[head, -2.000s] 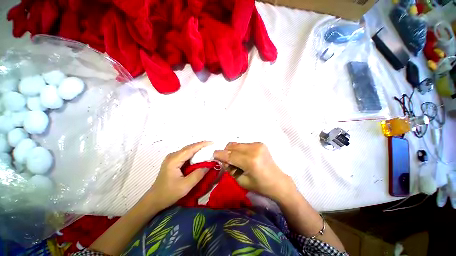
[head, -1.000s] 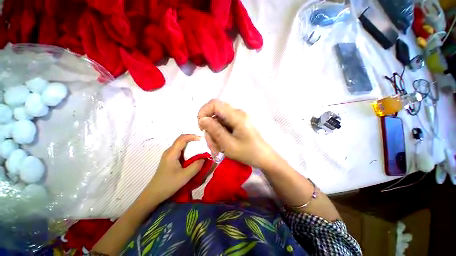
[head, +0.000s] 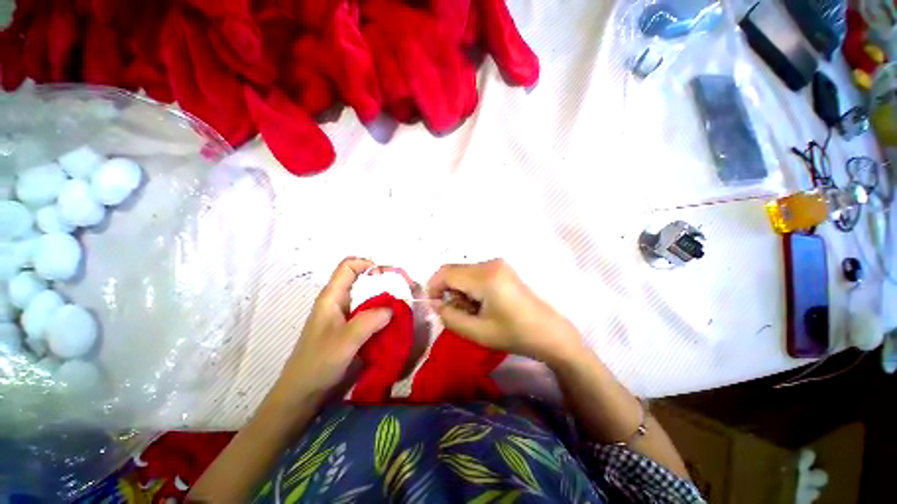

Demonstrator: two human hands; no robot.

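Note:
My left hand (head: 339, 320) holds a white pompom (head: 382, 285) against the end of a red plush piece (head: 388, 345), thumb on the red, fingers behind the pompom. My right hand (head: 492, 310) is just right of it with fingers curled closed; a short pale line of thread (head: 423, 299) runs from its fingertips to the pompom. A small dark object shows within the right hand's fingers, too small to name surely. No needle can be made out. More of the red plush lies under the right hand, down to the lap.
A heap of red plush pieces (head: 295, 59) lies far left. A clear bag of pompoms (head: 197, 285) is at left. A silvery metal object (head: 674, 243), amber bottle (head: 799, 211), smartphone (head: 807, 295), bagged dark item (head: 730, 128) and cables (head: 816, 162) are at right.
My right hand first rose up and left above the work, then came back down to the pompom's right side. My left hand has turned the piece, so the pompom now sits on top of the red end.

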